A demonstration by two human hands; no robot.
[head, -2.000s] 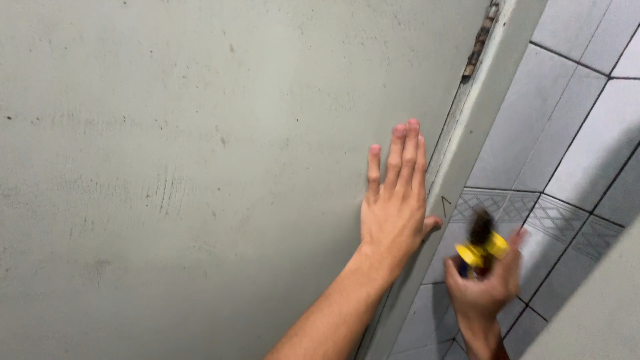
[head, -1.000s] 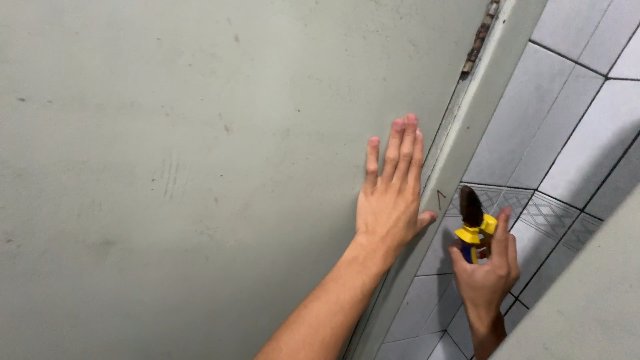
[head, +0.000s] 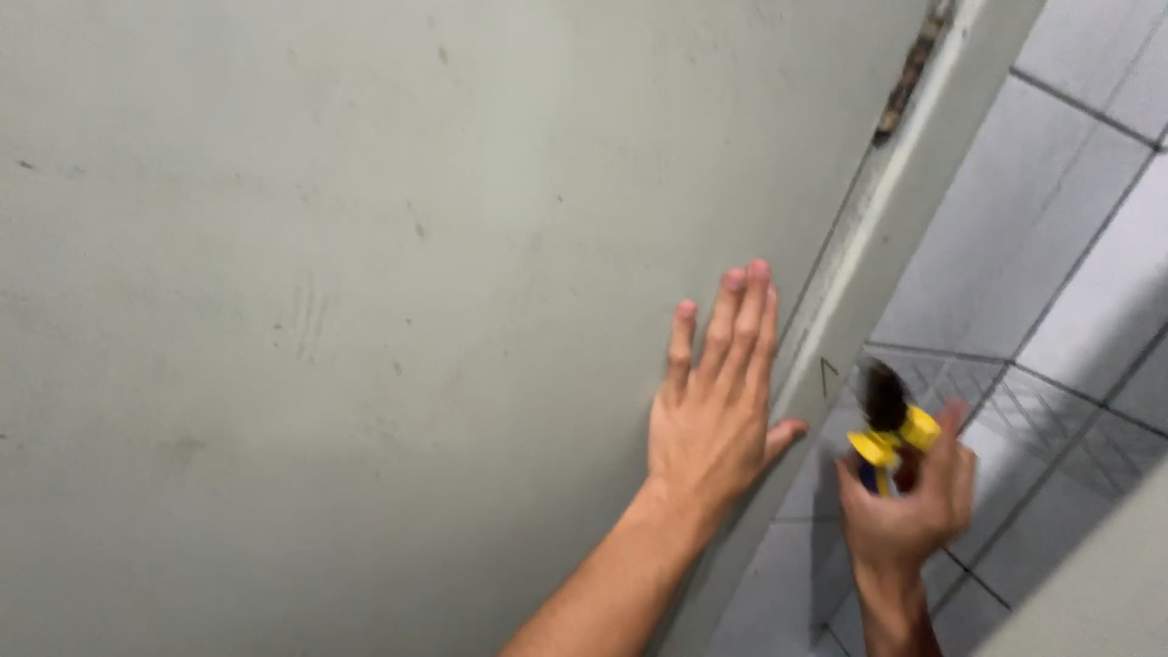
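My left hand [head: 716,411] lies flat on a grey-green painted door [head: 411,274], fingers extended upward, its thumb reaching over the edge of the door frame [head: 858,265]. To the right of the frame, my right hand [head: 908,502] grips pliers [head: 887,401] by their yellow and blue handles. The dark jaws point up and are blurred, so whether they are apart cannot be told. A thin, bent dark piece [head: 826,376], perhaps wire or a mark, shows on the frame close to the jaws.
A rusty hinge [head: 903,82] sits at the upper edge of the door. Grey-white wall tiles [head: 976,219] with dark joints and a patterned band stand behind my right hand. A pale panel [head: 1095,566] fills the lower right corner.
My left hand stays pressed on the door throughout. The pliers remain in my right hand, sharp one second ago and blurred now; their tilt has changed slightly.
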